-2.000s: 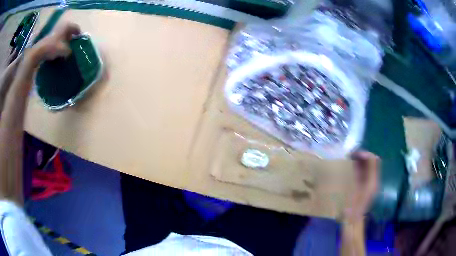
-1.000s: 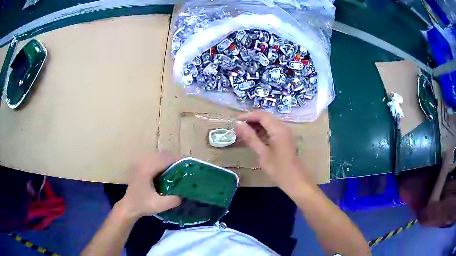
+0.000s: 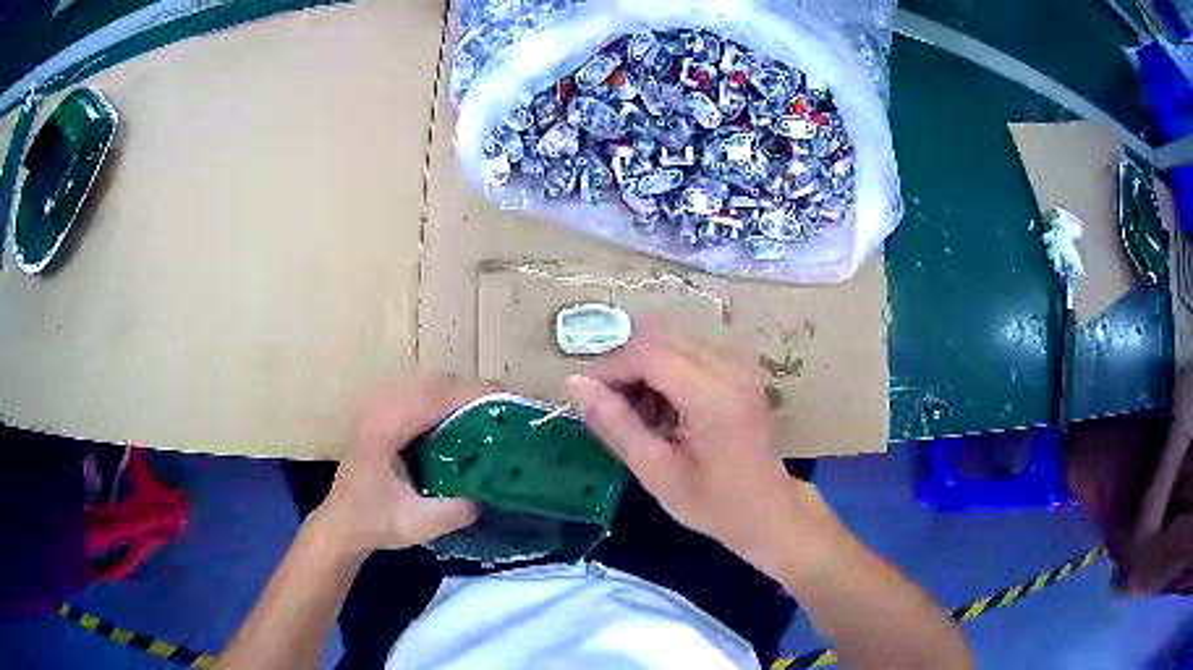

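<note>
My left hand [image 3: 399, 478] grips the left side of a glossy dark green case [image 3: 523, 461] with a silver rim, at the bench's front edge. Small dark dots show on its green face; a darker part lies nearest my body. My right hand [image 3: 693, 439] pinches a thin pale stick [image 3: 556, 414], its tip at the upper part of the green face. I cannot tell if the tip touches. A small whitish oval dish [image 3: 593, 329] sits on the cardboard just beyond my right fingers. A clear plastic bag [image 3: 837, 242] heaped with silver and red metal fittings [image 3: 693, 151] lies behind it.
Another green case [image 3: 63, 181] lies at the far left of the cardboard [image 3: 262, 249]. At right, a smaller cardboard piece [image 3: 1066, 177] bears a white crumpled wad [image 3: 1065, 244] and another case [image 3: 1142, 216]. A person's arm [image 3: 1164, 471] shows at the right edge.
My right hand has moved the stick from the dish to the green case. My left hand still holds the case, now tilted a little differently.
</note>
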